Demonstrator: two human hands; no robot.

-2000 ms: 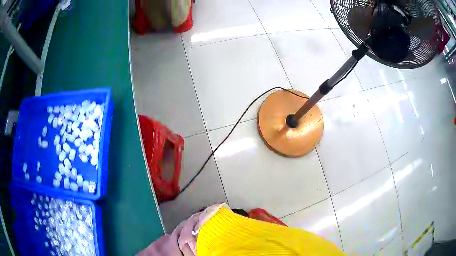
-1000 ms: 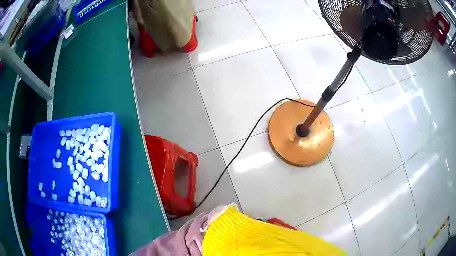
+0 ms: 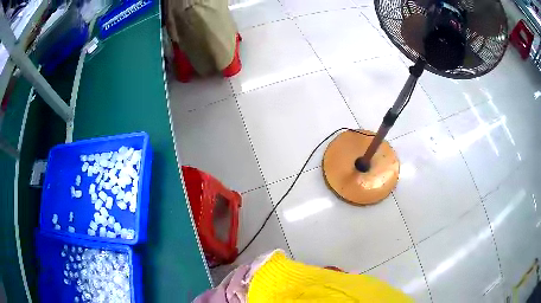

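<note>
Neither of my hands is in the picture. A yellow sleeve (image 3: pixel 320 284) with a dusty pink sleeve cover (image 3: pixel 237 285) shows at the bottom edge, cut off there. A blue bin with small white parts (image 3: pixel 113 183) lies on the green bench at the left, its parts mostly in its right half. A second blue bin with clear, glassy parts (image 3: pixel 104 275) stands against its near side and is cut off by the bottom edge.
The green bench (image 3: pixel 118 89) ends along a long edge beside the tiled floor (image 3: pixel 285 106). A red stool (image 3: pixel 216 216) stands beside it. A standing fan (image 3: pixel 362 171) with a trailing cord is on the floor. Beige cloth covers another red seat (image 3: pixel 204 35). A metal frame stands at the upper left.
The view has shifted, so the bins, stool and fan base sit further right and mostly lower in the picture. More of the covered seat shows. Less of the pink sleeve cover shows.
</note>
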